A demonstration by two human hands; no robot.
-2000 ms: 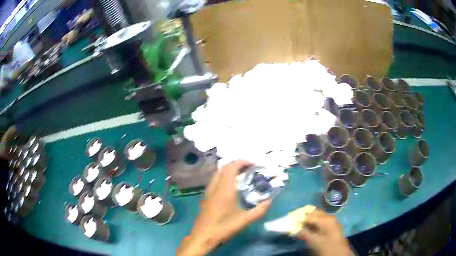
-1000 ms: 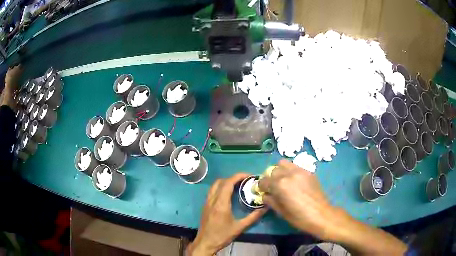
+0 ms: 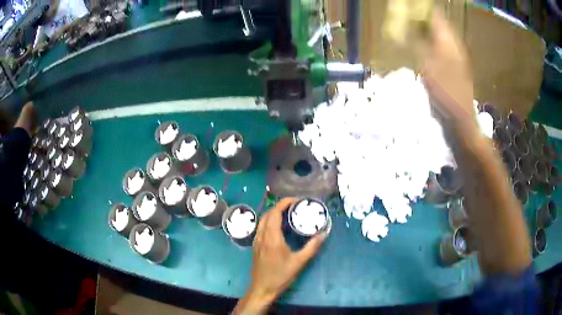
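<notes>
My left hand (image 3: 277, 249) is closed around a metal cup (image 3: 307, 234) in front of the press base (image 3: 285, 175). A white plastic insert (image 3: 308, 216) shows in the cup's mouth. My right hand (image 3: 443, 61) is raised in front of the cardboard sheet, above the white heap (image 3: 382, 135). It is blurred, with pale yellow covers on the fingers, and its grip cannot be made out. The green arbor press (image 3: 288, 86) stands at centre, its top cut off by the frame edge. Its dark lever (image 3: 354, 31) rises left of my right hand.
Several filled cups (image 3: 172, 191) stand left of the press. More filled cups are grouped at the far left (image 3: 61, 154), near another person's hand (image 3: 26, 117). Empty cups (image 3: 459, 243) stand at right, partly behind my right forearm. A cardboard sheet (image 3: 505, 67) stands behind the heap.
My right hand has left the cup and moved up and right, over the heap. My left hand still holds the cup, now nearer the press base, with the white insert uncovered.
</notes>
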